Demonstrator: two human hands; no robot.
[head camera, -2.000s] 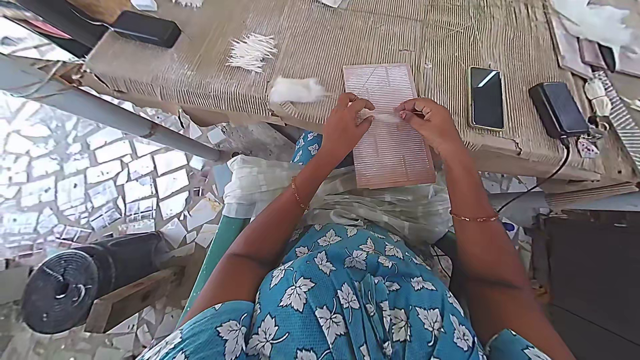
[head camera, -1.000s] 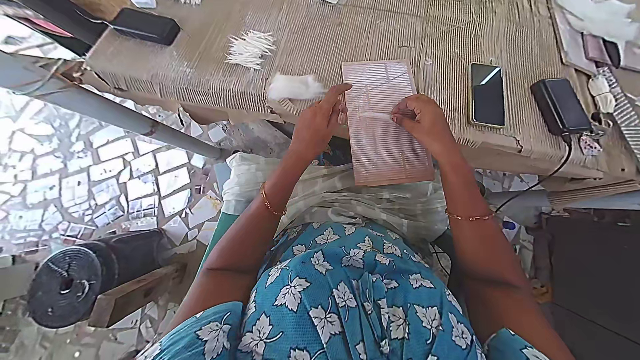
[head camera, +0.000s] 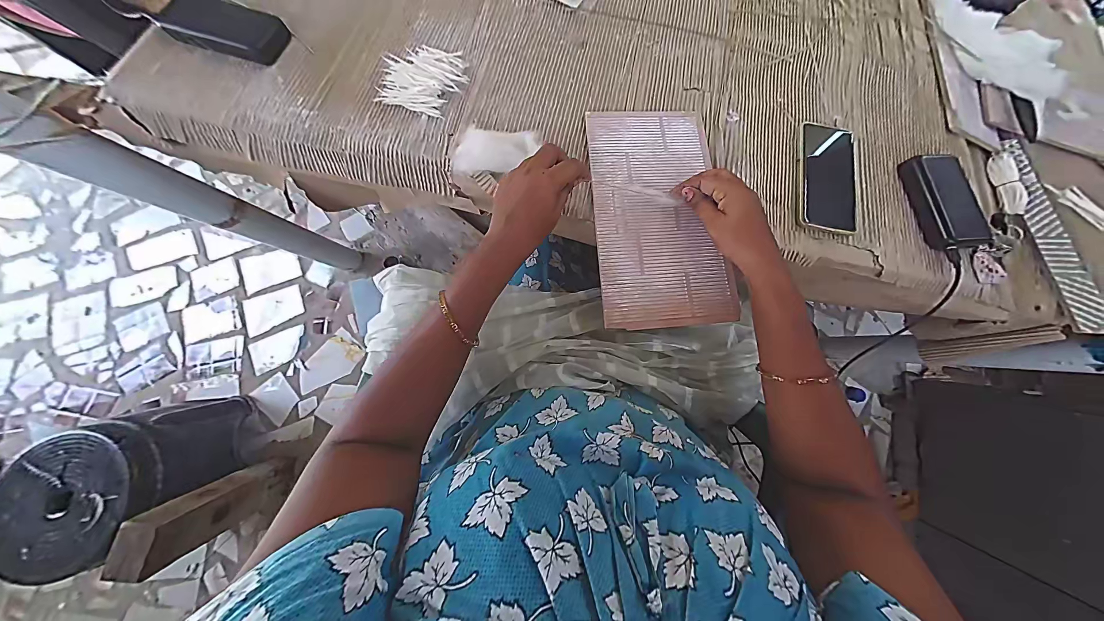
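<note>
A pinkish ridged board juts over the table's front edge toward my lap. Above its surface my right hand pinches one end of a thin strand of white cotton. My left hand is at the board's left side, fingertips drawn together beside a wad of white cotton; whether a wisp lies between them cannot be told. A pile of thin white cotton wicks lies further back on the left.
The table is covered in corrugated cardboard. A smartphone and a black box with a cable lie on the right. A black case is at the back left. A metal pole and a black roll stand at the left.
My left hand has moved from over the board leftward to beside the cotton wad. My right hand stays over the board with the white strand.
</note>
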